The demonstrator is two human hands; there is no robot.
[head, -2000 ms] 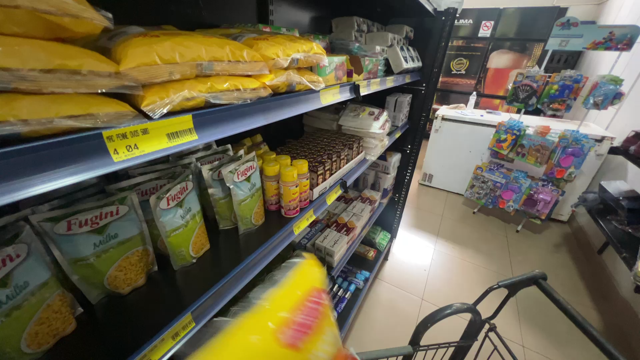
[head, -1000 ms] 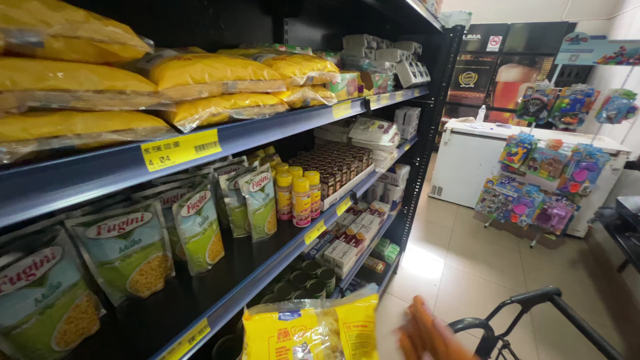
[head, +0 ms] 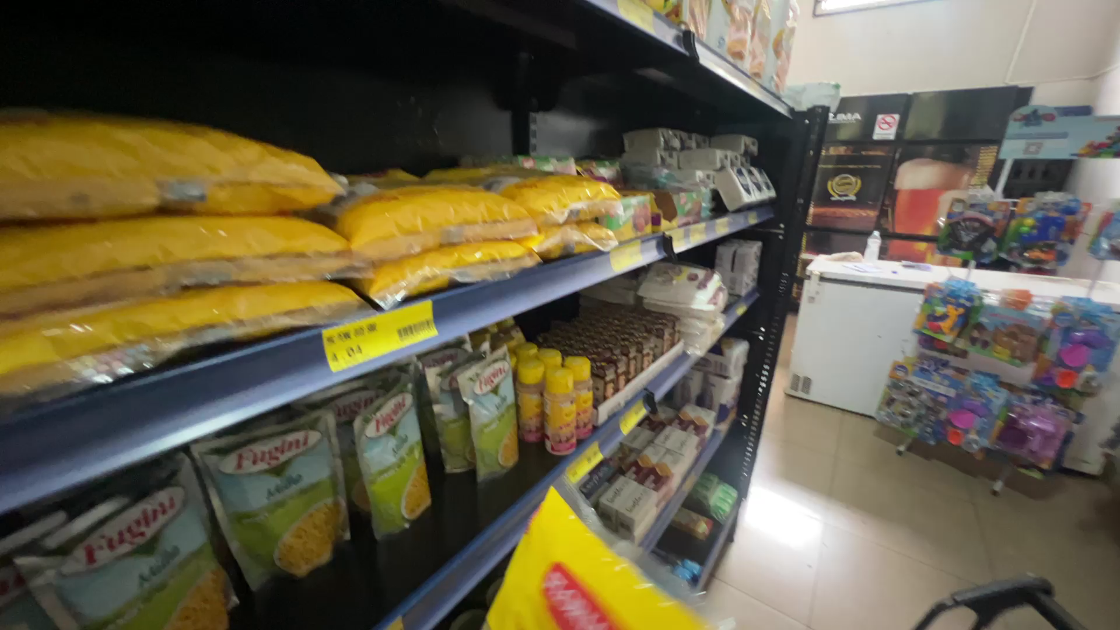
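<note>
A yellow plastic food packet (head: 586, 573) with a red patch stands out at the bottom centre, in front of the lower shelf edge; whatever holds it is below the frame. Neither my left hand nor my right hand shows now. Up on the shelf at the left lie stacked yellow bags (head: 166, 254), beside further yellow bags (head: 437, 223). Below them, Fugini corn pouches (head: 280, 490) stand upright in a row, next to small bottles with yellow caps (head: 560, 407).
A black cart handle (head: 997, 599) juts in at the lower right. Beyond the tiled floor (head: 787, 542) stand a white chest freezer (head: 844, 341) and a rack of blister-packed toys (head: 1002, 341). Egg cartons (head: 744, 184) sit at the shelf's far end.
The hand seen right of the yellow packet one second ago is out of view. The packet is now tilted, with its red patch showing. The view has shifted upward, with less of the cart visible.
</note>
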